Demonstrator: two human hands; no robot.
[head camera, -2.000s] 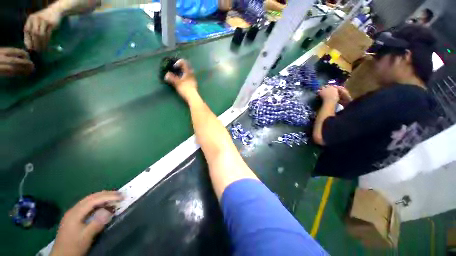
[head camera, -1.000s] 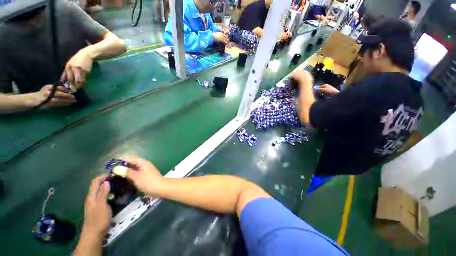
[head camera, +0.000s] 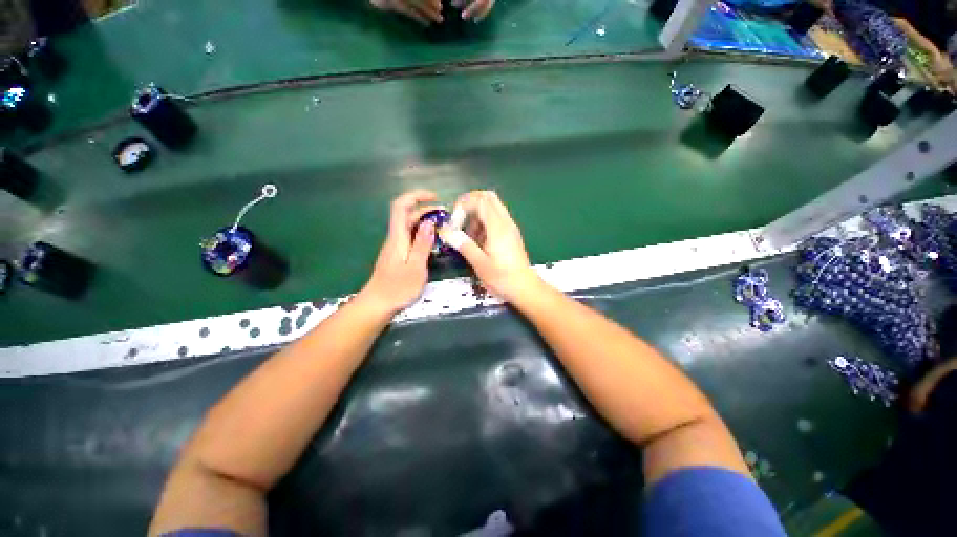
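Note:
My left hand (head camera: 405, 252) and my right hand (head camera: 489, 243) meet over the white rail and hold a small black housing between them. A blue-white circuit board (head camera: 434, 219) shows at its top between my fingers. The lower part of the housing is mostly hidden by my hands. White finger cots show on my right fingertips. A partly assembled unit (head camera: 227, 252) stands on the green belt to the left, with a pale lead wire rising to a small disc.
More black housings lie on the belt at left (head camera: 168, 117) and right (head camera: 735, 111). A ring cover (head camera: 132, 155) is at upper left. Dark dots line the white rail (head camera: 619, 269). A heap of wired boards (head camera: 866, 288) is at right. Another person's hands (head camera: 430, 8) show at top.
My right hand has come back from the far belt to my left hand, and both now hold the housing. The view has turned left, so the worker at right is mostly out of frame.

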